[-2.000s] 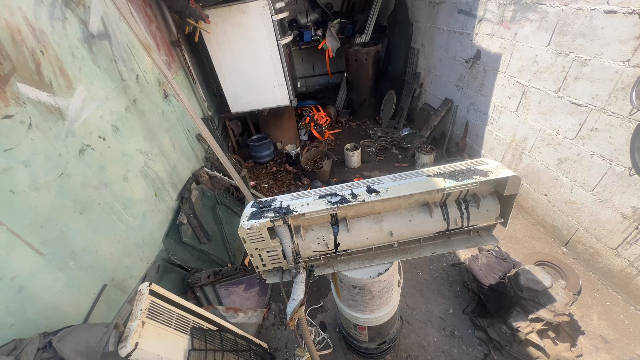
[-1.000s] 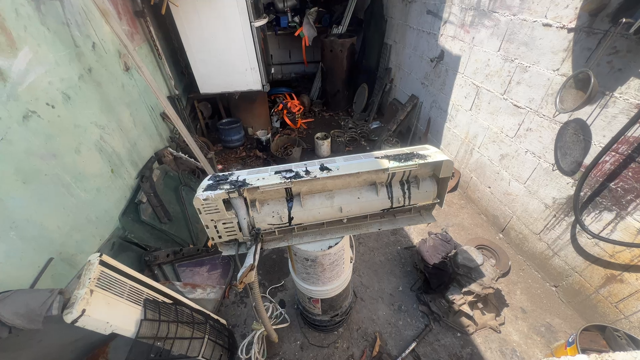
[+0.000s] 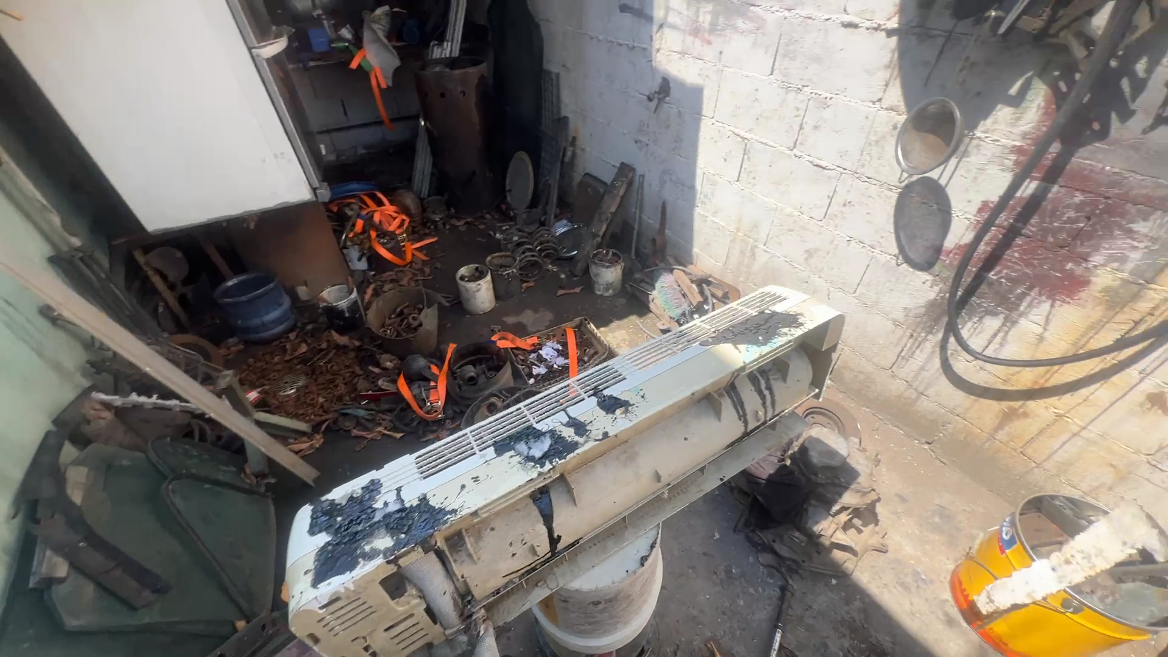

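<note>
Neither my left hand nor my right hand shows in the head view. A long off-white air conditioner indoor unit (image 3: 584, 456) lies across a white plastic bucket (image 3: 610, 593) in the lower middle, slanting up toward the right. Black tar-like patches (image 3: 379, 529) cover parts of its slatted top, and dark drips run down its front. A pipe wrapped in pale material comes out at its near left end. At the lower right stands a yellow metal pail (image 3: 1027, 584) with a whitish crusted strip (image 3: 1068, 558) lying over its rim.
A white cabinet or appliance panel (image 3: 164, 100) stands at upper left. Orange straps (image 3: 388, 224), a blue container (image 3: 255, 306) and small pails (image 3: 475, 288) lie behind the unit. A black hose (image 3: 958, 283) hangs by the block wall (image 3: 803, 173); scrap metal (image 3: 835, 502) sits on the floor.
The view has moved closer and turned to the right. The yellow pail, only partly seen a second ago, now shows far more. The unit remains on the bucket.
</note>
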